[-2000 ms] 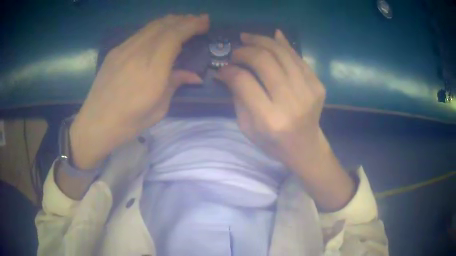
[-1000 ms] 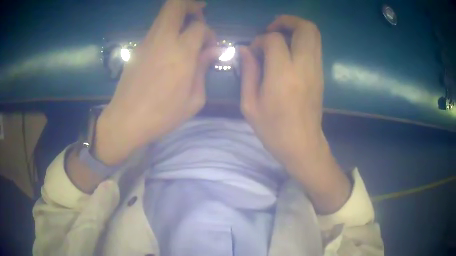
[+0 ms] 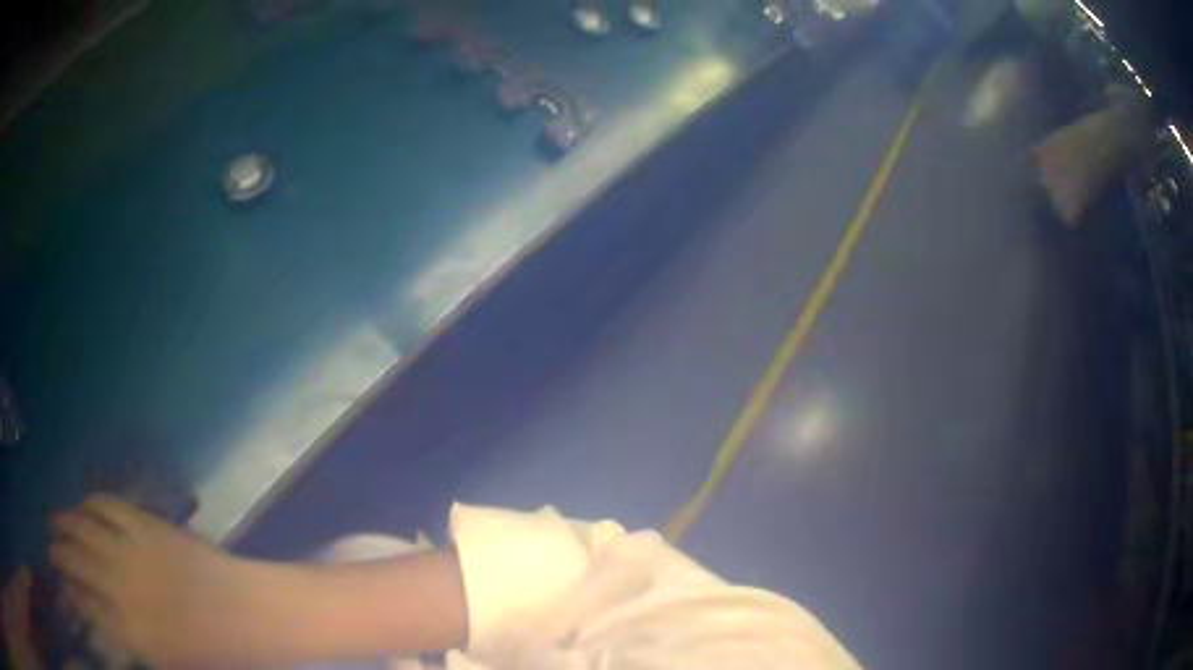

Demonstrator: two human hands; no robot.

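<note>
My right hand point(image 3: 131, 576) is at the lower left, blurred, with its fingers bent over a dark holder strip point(image 3: 144, 482). One end of the strip shows beyond the hand; the rest is hidden. Whether the fingers grip it cannot be told. Only a sliver of my left hand point(image 3: 18, 618) shows at the left edge, cut off by the picture. What it touches is not visible.
The green belt point(image 3: 327, 249) runs diagonally to the upper right. A round component point(image 3: 247, 177) lies on it. A scalloped strip point(image 3: 497, 81) lies near its edge, with small round parts point(image 3: 591, 20) farther up. A yellow line point(image 3: 811, 308) crosses the floor. Brown cardboard point(image 3: 1083, 157) is at the upper right.
The view has swung to the right, showing more belt and floor. My hands have shifted to the lower left of the picture, and my left hand is now almost out of view.
</note>
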